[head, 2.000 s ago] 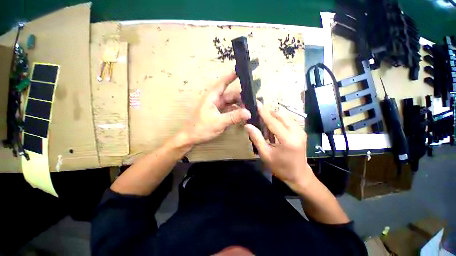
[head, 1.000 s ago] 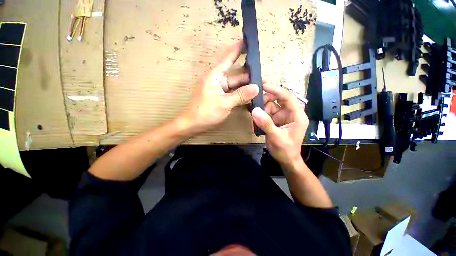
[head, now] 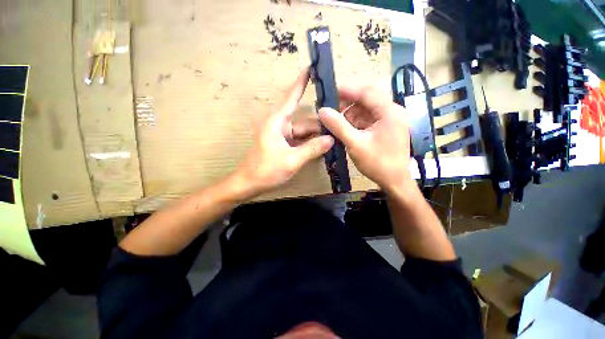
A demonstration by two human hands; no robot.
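A long narrow black plastic housing (head: 323,59) is held nearly upright in the picture, over the cardboard in front of me. My left hand (head: 282,145) grips it from the left, the thumb near its middle. My right hand (head: 371,139) grips it from the right, its thumb on the face of the housing. Its upper and lower ends show. A small pale patch shows at the upper end. The fingers hide the middle, and I cannot tell what is inside it.
Tan cardboard (head: 192,132) lies under the work. Two piles of screws (head: 373,36) lie at its far side. To the right are a black power unit (head: 419,126), a flat comb-shaped cover (head: 472,112), an electric screwdriver (head: 494,139) and stacked black housings (head: 481,33). Black pads (head: 10,136) lie left.
The housing has been turned about its length, so a different, uneven face shows. My right thumb has moved up along it. The camera view has also shifted.
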